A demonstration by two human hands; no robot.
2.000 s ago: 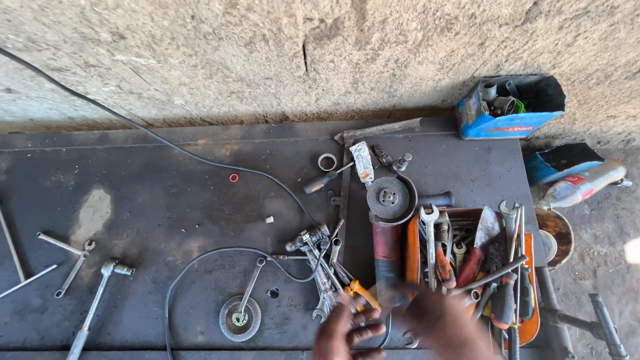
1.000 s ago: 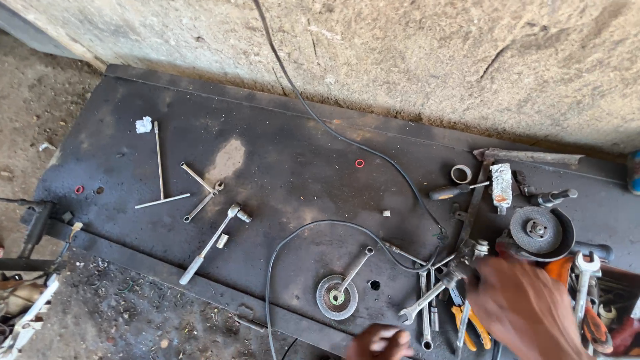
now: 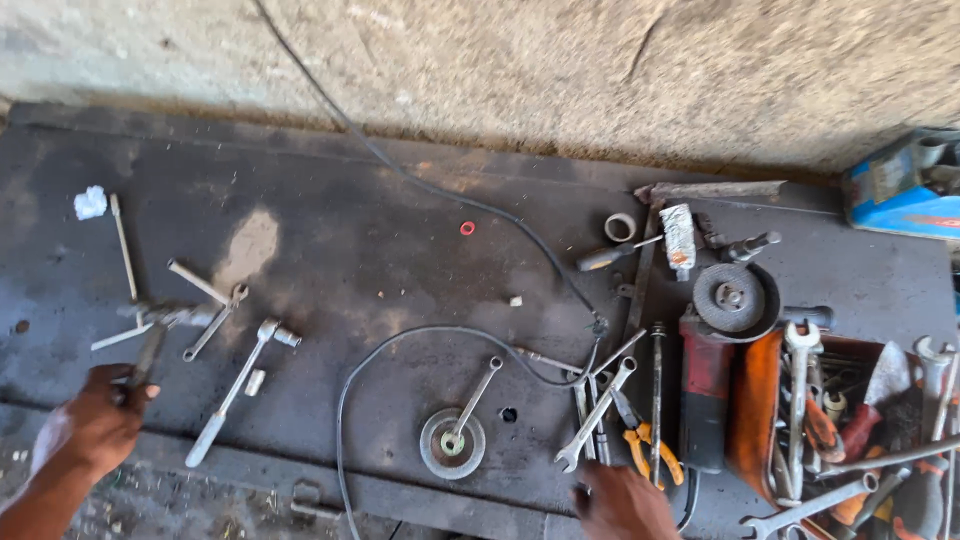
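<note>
My left hand is closed round the handle of a motion-blurred tool, which looks like a hammer, over the left of the dark metal bench. A sliding T-handle, crossed wrenches and a ratchet with a socket lie near it. At the bottom, my right hand is blurred, its fingers partly hidden, so its grip is unclear. Just above it are a combination wrench and orange-handled pliers. A ring wrench rests on a round disc.
An angle grinder lies beside an orange container full of tools. A black cable loops across the bench. A screwdriver and metal ring are farther back. A blue container stands at right, beside the rough wall.
My left hand has moved left across the bench and now grips the hammer-like tool. My right hand is lower, below the loose wrenches it covered a second ago. The view has shifted.
</note>
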